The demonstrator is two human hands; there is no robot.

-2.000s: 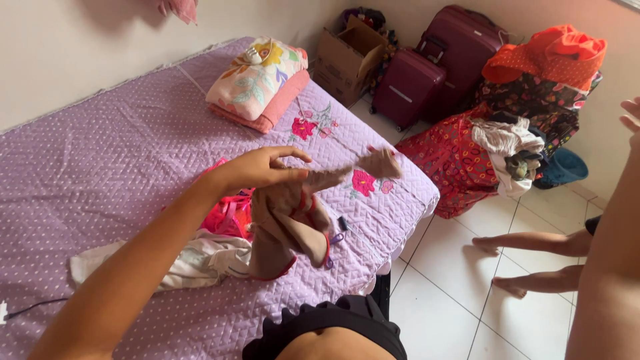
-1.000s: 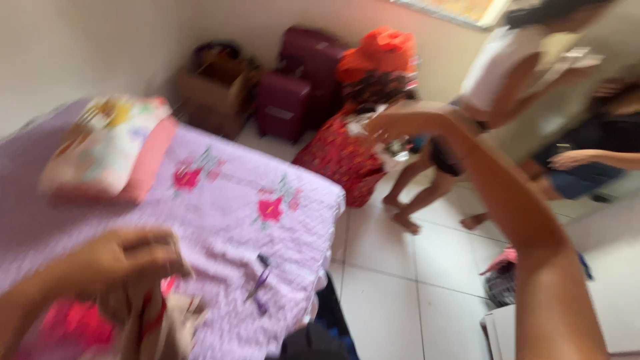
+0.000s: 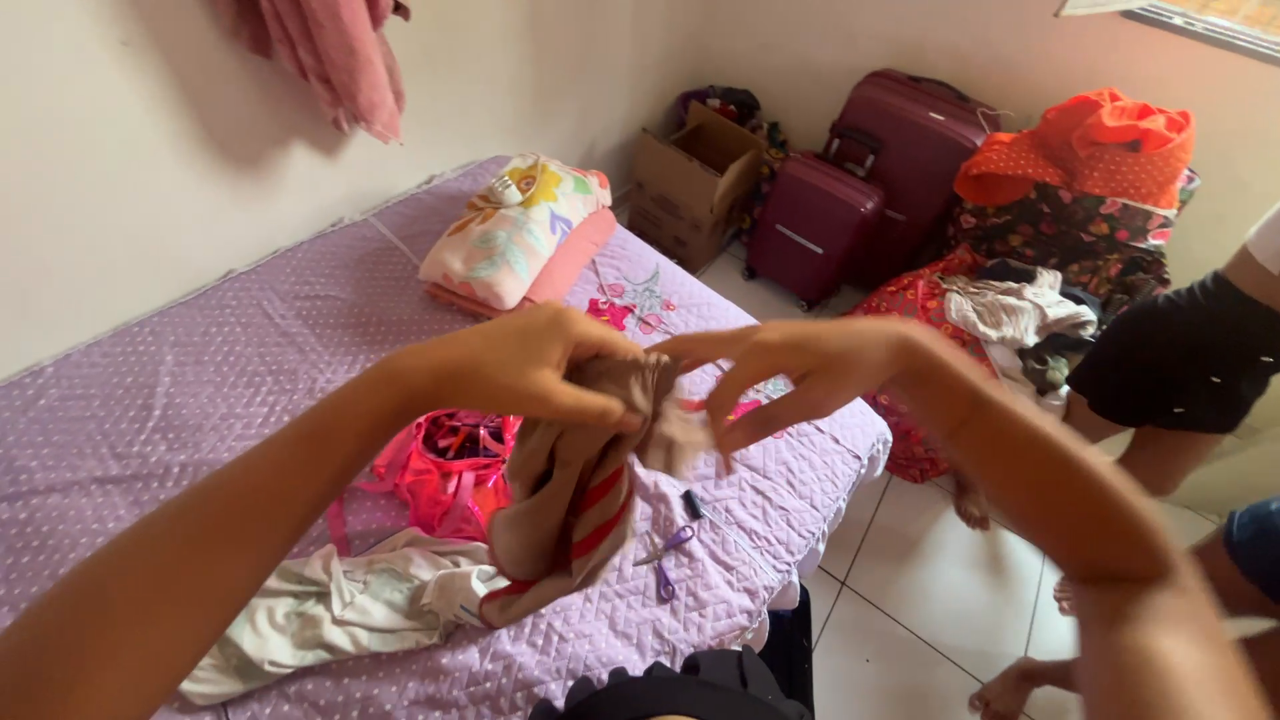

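My left hand (image 3: 530,370) grips a brown cloth garment with red stripes (image 3: 570,500), which hangs over the bed. Beside it, my right hand (image 3: 800,375) has its fingers spread and curved at the garment's upper right part; whether they pinch the cloth is unclear. Behind the garment lies a bright pink bag (image 3: 450,490) with small items inside. A pale cloth garment (image 3: 350,610) is spread on the lilac quilted bedspread (image 3: 300,320). Purple-handled scissors (image 3: 668,560) and a small black object (image 3: 693,504) rest to the right, below my hands.
Folded floral bedding (image 3: 520,235) lies on the bed's far part. Beyond stand a cardboard box (image 3: 695,180), maroon suitcases (image 3: 815,225) and a heap of clothes (image 3: 1020,310). At the right edge, a person in black shorts (image 3: 1180,350) stands on the tiled floor (image 3: 900,590), with another person's leg nearby.
My right hand, raised out to the right one second ago, is now beside the brown garment. My left hand still holds the garment. The view has swung back toward the bed.
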